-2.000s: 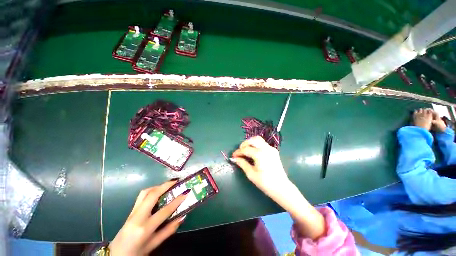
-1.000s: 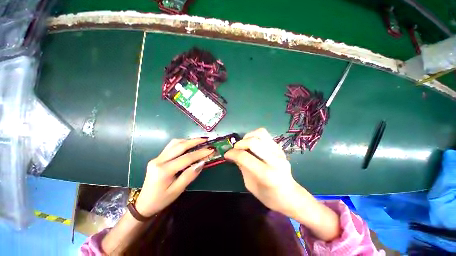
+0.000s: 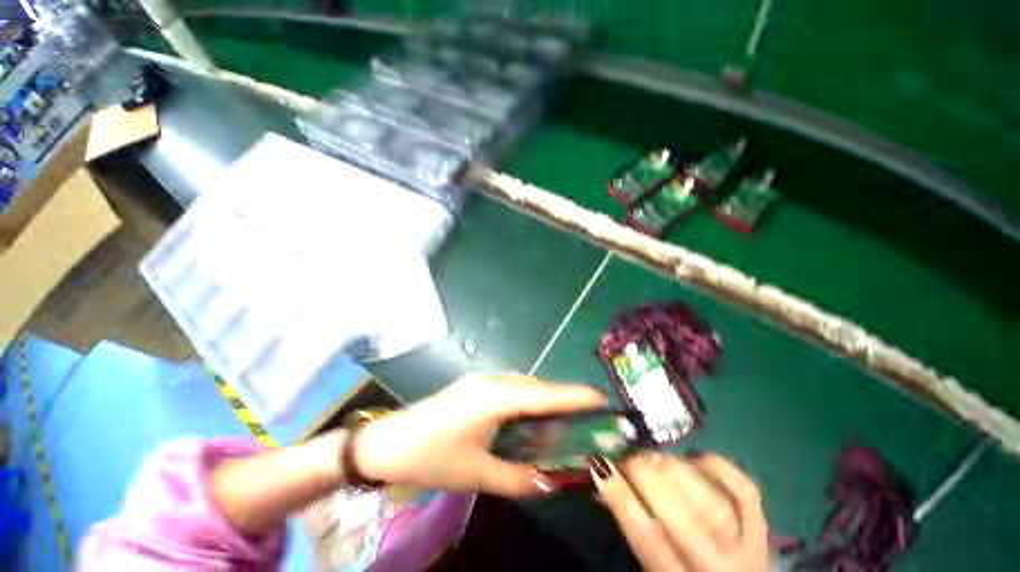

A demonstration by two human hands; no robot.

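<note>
My left hand (image 3: 475,436) is shut on a phone half-assembly (image 3: 559,439), gripping it along both long edges. It is blurred, with green board and a dark-red edge showing. My right hand (image 3: 688,508) touches the right end of this phone with its fingers; whether it holds a side piece is hidden. A resting phone unit (image 3: 654,393) with a white face lies against the left pile of dark-red side pieces (image 3: 688,335). The right pile (image 3: 867,508) lies at the lower right, beside a pale flat strip (image 3: 951,480).
Whitish empty trays (image 3: 280,257) are stacked on the bench at left. Blurred clear blister trays (image 3: 425,112) lie at the belt edge. Several phones (image 3: 666,201) sit on the green conveyor beyond the worn ledge (image 3: 716,272). A cardboard box (image 3: 62,240) stands at far left.
The view has swung left, bringing the trays and box into sight. The right hand has gone from the right pile to the held phone, which has stayed in the left hand.
</note>
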